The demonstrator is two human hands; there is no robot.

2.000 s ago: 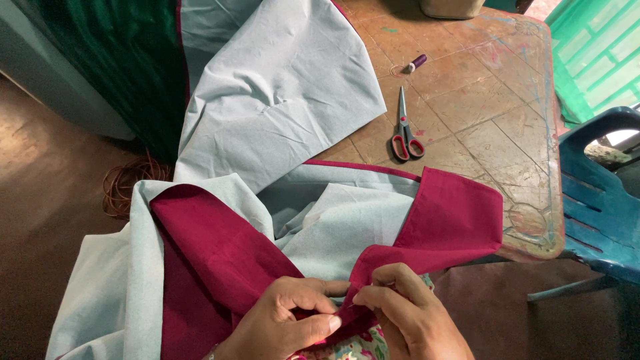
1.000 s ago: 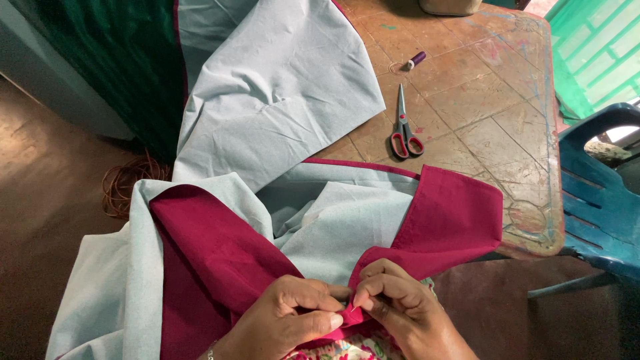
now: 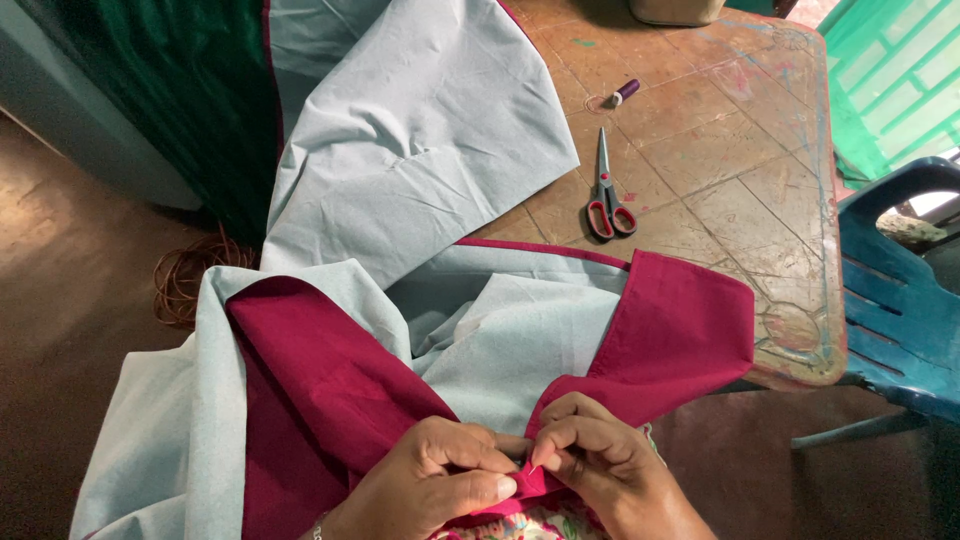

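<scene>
My left hand [image 3: 442, 476] pinches the folded edge of a crimson fabric band [image 3: 337, 375] between thumb and fingers, low in the head view. Beside it, my right hand [image 3: 600, 457] has thumb and forefinger closed at a small sewing needle [image 3: 533, 470], whose pale tip shows against the crimson cloth. The band borders a large light grey-blue cloth [image 3: 427, 150], which drapes from the table down to my lap. Scissors [image 3: 606, 195] with black and red handles lie on the table beyond the hands. A spool of purple thread [image 3: 625, 91] lies on its side past their tip.
The brown table [image 3: 720, 150] has a worn, marked top and a rounded corner at the right. A blue plastic chair [image 3: 900, 300] stands beside it. Coiled brown cord [image 3: 187, 281] lies on the floor at left, near a dark green curtain [image 3: 180, 90]. A beige container [image 3: 675, 9] sits at the table's back.
The fingers of my right hand have shifted slightly at the crimson edge. My left hand keeps its pinch in about the same place. The scissors and spool have not moved.
</scene>
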